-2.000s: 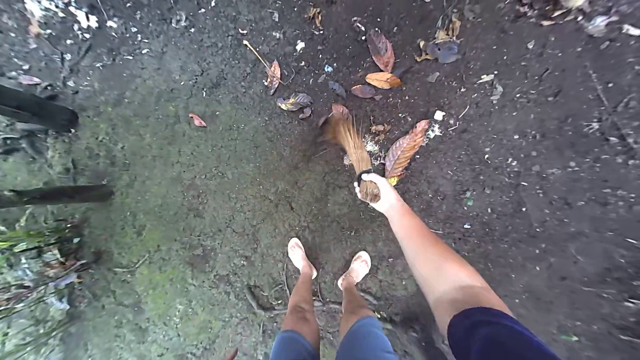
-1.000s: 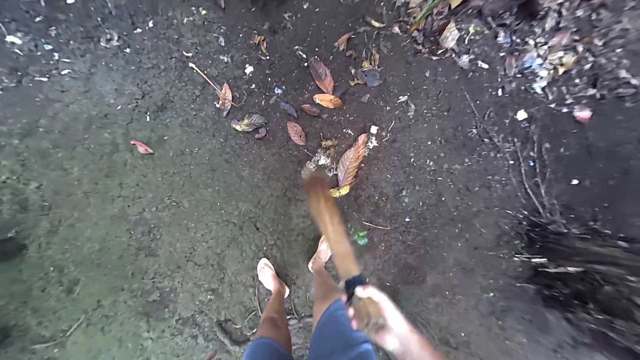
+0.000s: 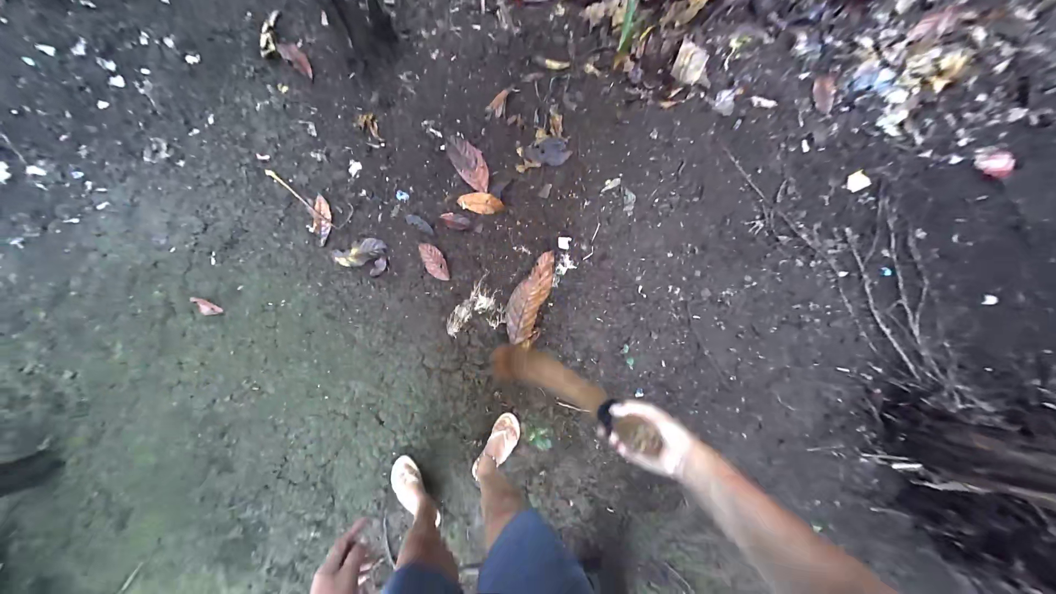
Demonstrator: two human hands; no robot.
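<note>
My right hand (image 3: 652,437) grips the bound end of a short hand broom of stiff brown bristles (image 3: 557,379), which has a black band beside my fingers. The bristles are blurred and point left, with their tips near the lower end of a large brown ribbed leaf (image 3: 530,299). A pale fibrous clump (image 3: 473,308) lies left of that leaf. My left hand (image 3: 345,563) hangs low at the bottom edge, left of my legs, with nothing visible in it and its fingers apart. Beyond the clump lie a small reddish leaf (image 3: 434,261) and an orange leaf (image 3: 480,203).
Litter and dry leaves (image 3: 899,82) are heaped at the upper right. Thin bare roots (image 3: 887,289) run down the right side toward a dark woody stump (image 3: 973,454). A dark post or trunk (image 3: 363,29) stands at the top. My sandalled feet (image 3: 499,441) are on mossy soil.
The broom's bristles have swung from pointing up to pointing left. My left hand has come into view at the bottom. The view has shifted toward the right and the litter heap.
</note>
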